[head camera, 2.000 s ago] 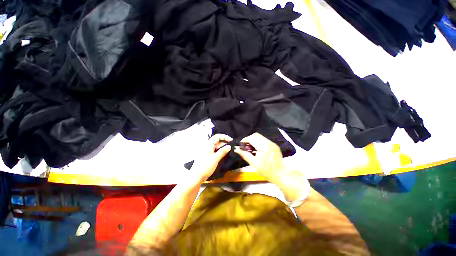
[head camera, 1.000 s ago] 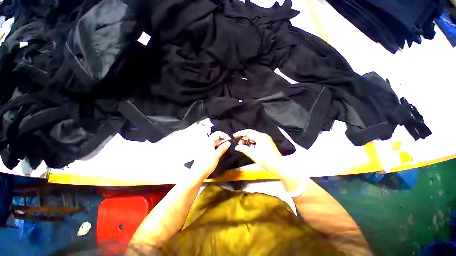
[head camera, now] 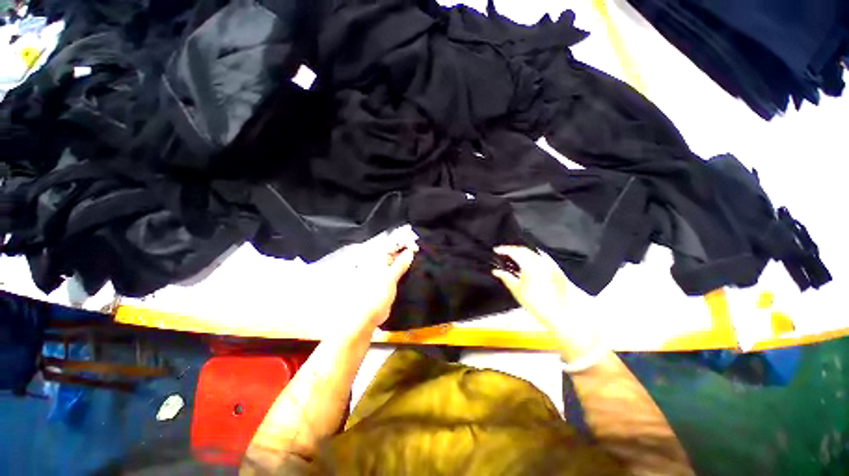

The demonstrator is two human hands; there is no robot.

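Note:
A black garment (head camera: pixel 453 270) lies at the front of the white table, its near part spread flat between my hands. My left hand (head camera: pixel 396 265) is at its left edge, with thumb and fingertips close together; whether cloth is pinched between them is unclear. My right hand (head camera: pixel 531 284) is at its right side, fingers curled around a small dark thing that looks like thread snips (head camera: pixel 505 263), mostly hidden by the fingers. Both hands are bare, and blown-out light hides their detail.
A large tangled heap of black garments (head camera: pixel 372 102) covers the left and far side and runs right. Stacked navy-black pieces (head camera: pixel 768 46) lie at upper right. Yellow tape (head camera: pixel 223 321) edges the table (head camera: pixel 298 296). A red stool (head camera: pixel 239 400) stands below left on the blue-green floor.
My hands have moved apart from their close meeting over the cloth, and the near cloth is now spread wider between them. The whole view has shifted slightly.

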